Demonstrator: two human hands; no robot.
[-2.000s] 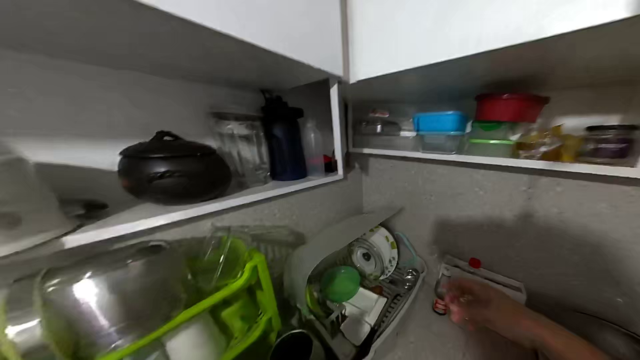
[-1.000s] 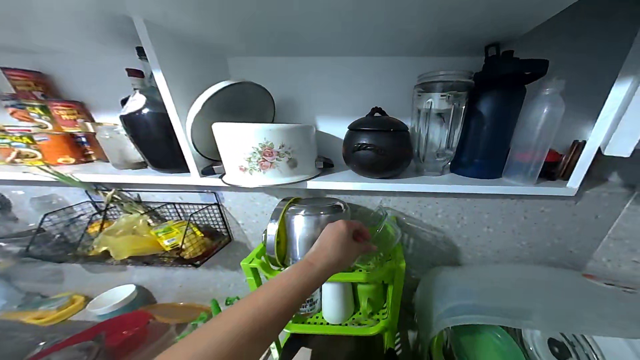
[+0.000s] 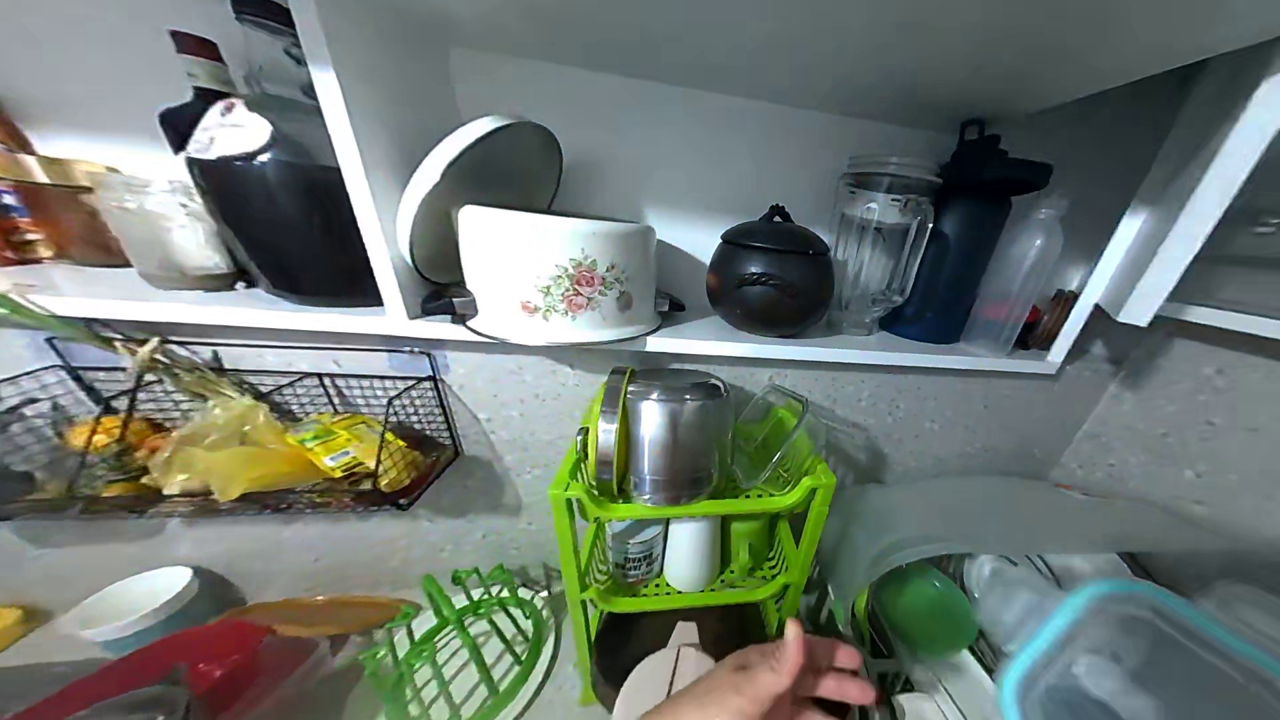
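My left hand (image 3: pixel 765 682) is at the bottom centre, fingers apart and pointing right, with nothing seen in it. It is beside a pale pink plastic item (image 3: pixel 665 675), just below the green plastic rack (image 3: pixel 700 602). The rack holds a steel pot (image 3: pixel 678 435) and a clear container (image 3: pixel 770 440) on top, with a white cup (image 3: pixel 692 553) and a printed can (image 3: pixel 635 550) beneath. A blurred clear container with a teal rim (image 3: pixel 1130 650) is at the lower right, close to the camera. What supports it is hidden, and my right hand is not visible.
Above, a white shelf (image 3: pixel 860 350) carries a floral pot (image 3: pixel 560 275), a black clay pot (image 3: pixel 770 275), a blender jar (image 3: pixel 885 245) and bottles. Left are a black wire basket (image 3: pixel 440 400) and a green plastic rack part (image 3: pixel 455 650). A dish drainer with a green bowl (image 3: pixel 922 610) stands right.
My left hand has moved down from the clear container atop the green rack. The teal-rimmed container has come into view at the lower right. My right hand, seen two seconds ago, is out of view.
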